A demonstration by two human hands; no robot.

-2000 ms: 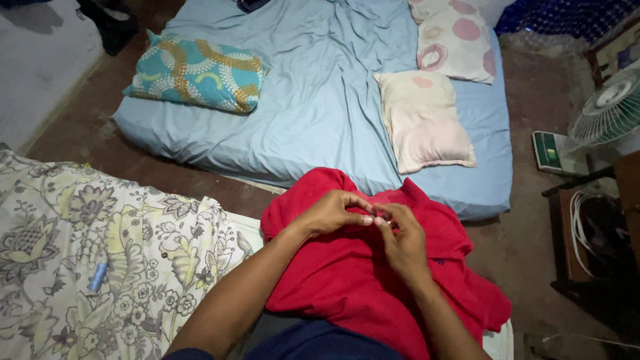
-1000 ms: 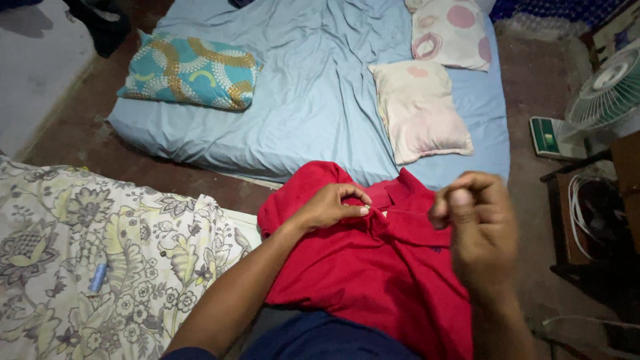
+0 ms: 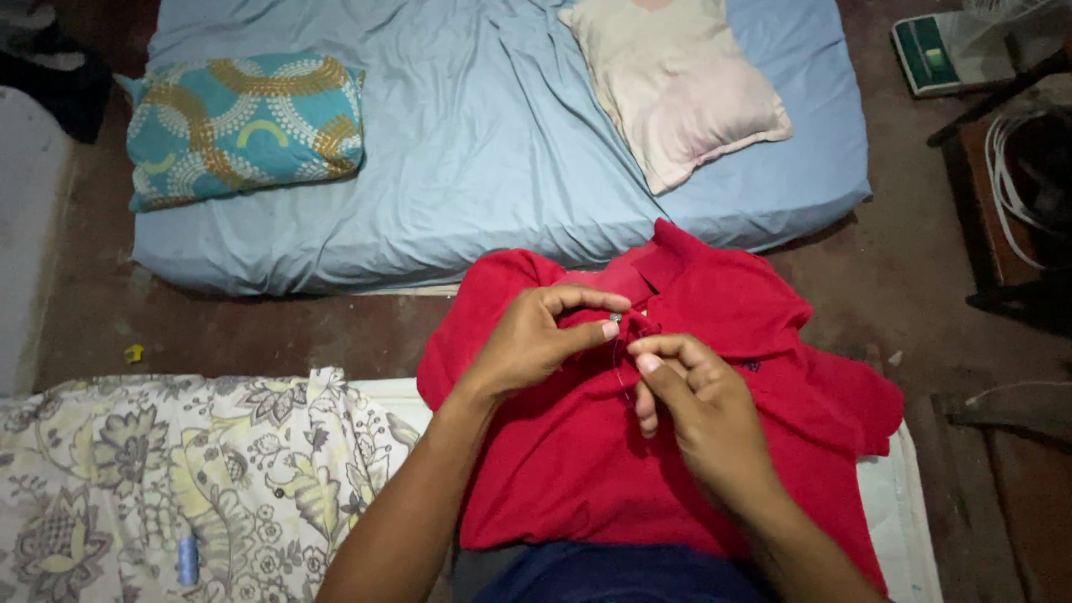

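Note:
A red collared shirt point(image 3: 586, 469) lies spread over my lap. My left hand point(image 3: 544, 339) pinches the shirt's front placket near the collar between thumb and forefinger, with a small button point(image 3: 615, 317) at its fingertips. My right hand point(image 3: 699, 389) is just right of it, thumb and forefinger closed together close to the placket. A thin thread point(image 3: 620, 368) hangs from the placket toward my right fingers. Whether a needle is between them is too small to tell. A blue thread spool point(image 3: 188, 561) stands or lies on the floral cloth point(image 3: 109, 469) at the lower left.
Ahead is a mattress with a light blue sheet point(image 3: 469, 151), bearing a teal patterned pillow point(image 3: 247, 130) and a pale pillow point(image 3: 678, 92). On the right are a green and white device point(image 3: 925, 54) on the floor and a wooden stand point(image 3: 997, 201) with a coiled white cable point(image 3: 1005, 167).
My right hand, raised away to the right of the shirt a second ago, has come back down beside my left hand at the placket. The view has tilted downward.

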